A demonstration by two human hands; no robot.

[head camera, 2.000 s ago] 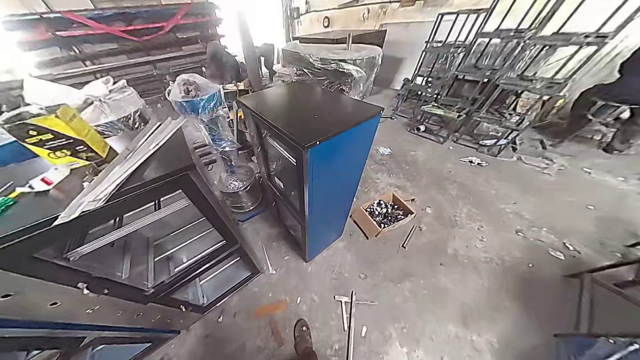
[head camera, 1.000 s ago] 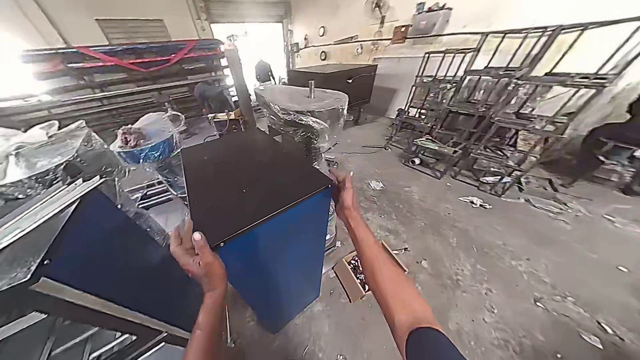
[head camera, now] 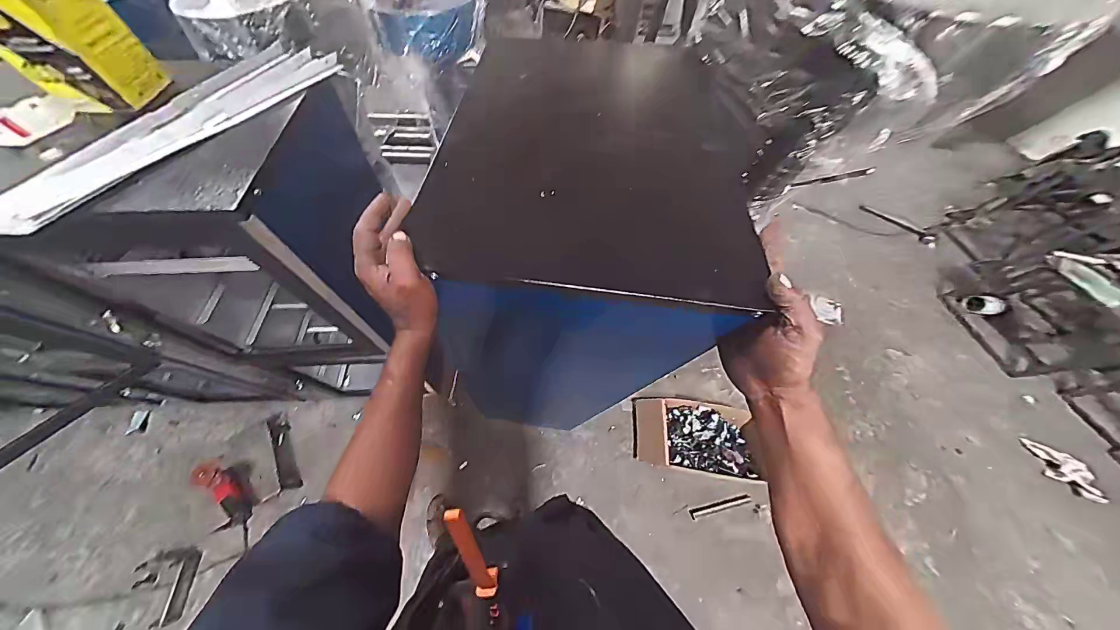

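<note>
A tall metal cabinet with a black top (head camera: 586,175) and a blue side panel (head camera: 560,350) stands right in front of me. My left hand (head camera: 398,267) grips its near left top corner, thumb up by the edge and fingers along the left side. At the near right top corner my right hand (head camera: 783,337) holds the cabinet, its thumb near the top edge and the other fingers mostly hidden. The cabinet's foot is out of clear sight.
Left is another blue and black cabinet (head camera: 315,201) with metal strips (head camera: 166,140) on top. A cardboard box of small hardware (head camera: 709,442) lies on the floor at right, a red power tool (head camera: 227,494) at lower left. Plastic-wrapped items (head camera: 892,70) stand behind; metal frames (head camera: 1024,289) are at right.
Two seconds ago no hands were in view; one second ago both were at the cabinet's top, and they still are. The view has tipped down and come closer to the cabinet.
</note>
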